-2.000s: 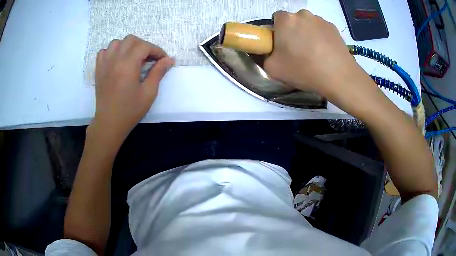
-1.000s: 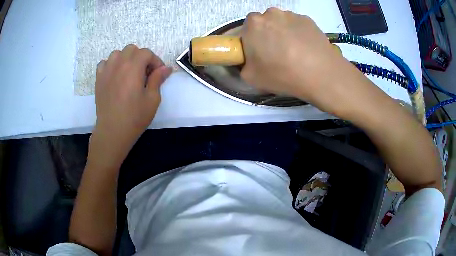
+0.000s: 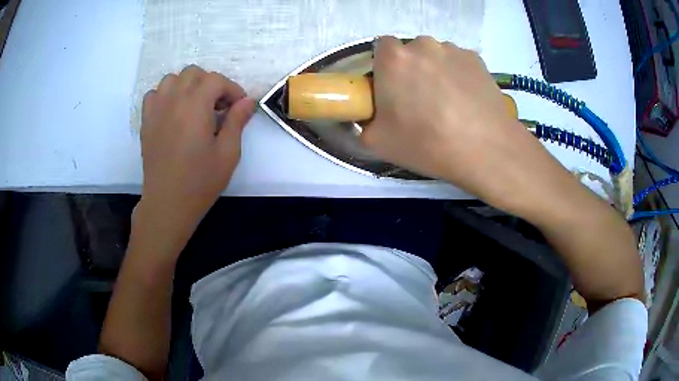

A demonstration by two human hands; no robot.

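A beige woven fabric panel [image 3: 223, 37] lies flat on the white table cover. My left hand [image 3: 190, 126] pinches its near edge between thumb and fingers, just left of the iron tip; the pinched edge is mostly hidden by the fingers. My right hand [image 3: 443, 104] is closed around the yellow-brown wooden handle of the steam iron [image 3: 327, 141]. The iron lies flat over the near edge of the fabric, its pointed tip facing left and close to my left thumb.
A black rest pad [image 3: 562, 45] lies at the upper right. Blue hoses [image 3: 595, 126] with coiled guards run from the iron to the right. A red and dark box [image 3: 659, 82] stands beyond the right side. The table's front edge [image 3: 320, 192] runs before my body.
The iron has moved left along the near edge, its tip now close to my left fingers. My left hand keeps its pinch. The view has shifted slightly.
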